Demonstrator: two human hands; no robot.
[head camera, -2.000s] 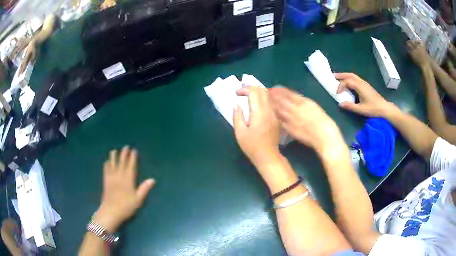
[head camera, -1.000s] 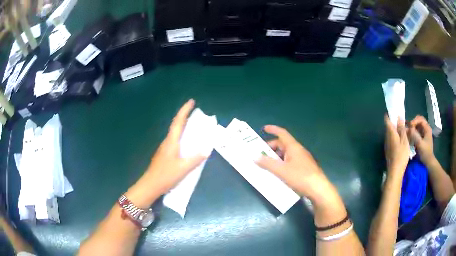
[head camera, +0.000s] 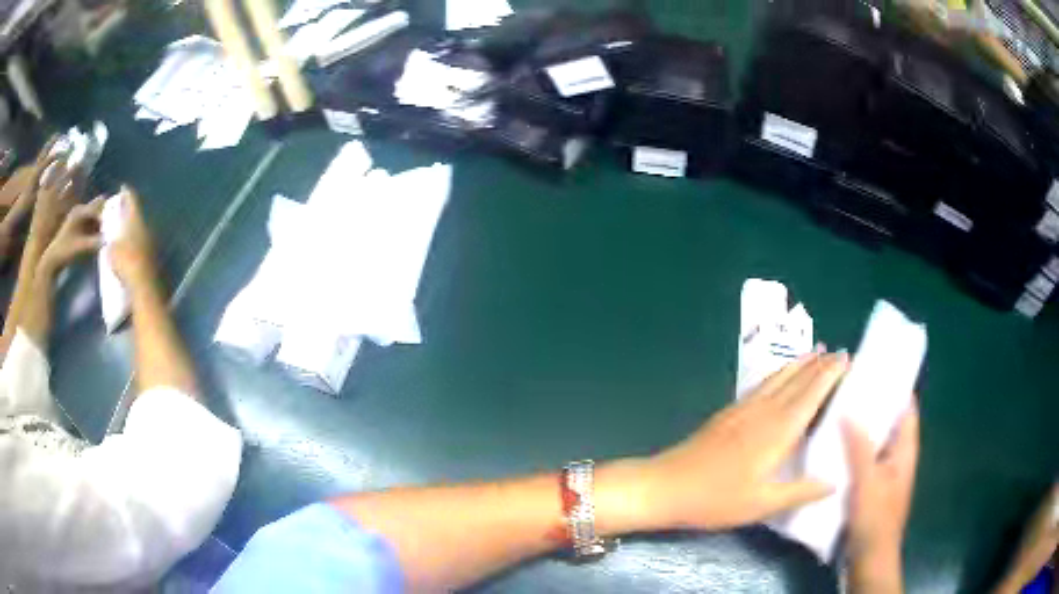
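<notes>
The white wrapped pouch stands slanted at the right, its wrinkled upper end free. My right hand grips its lower right side, with the thumb across it. My left hand, wearing a metal watch, lies flat with fingers together against the pouch's left side. Whether it grips the pouch or the carton is hidden. A long white carton with small dark print lies left of the pouch. Its lower part is hidden behind my left hand.
A pile of white pouches and cartons lies left of centre. Black boxes with white labels line the far side. A person's hands hold a white piece at the left. Pale bars stand behind. Another arm shows at the lower right edge.
The view has turned left, bringing the white pile nearer the centre. The pouch has passed from left of the carton to its right, and my right hand has moved from the carton to the pouch.
</notes>
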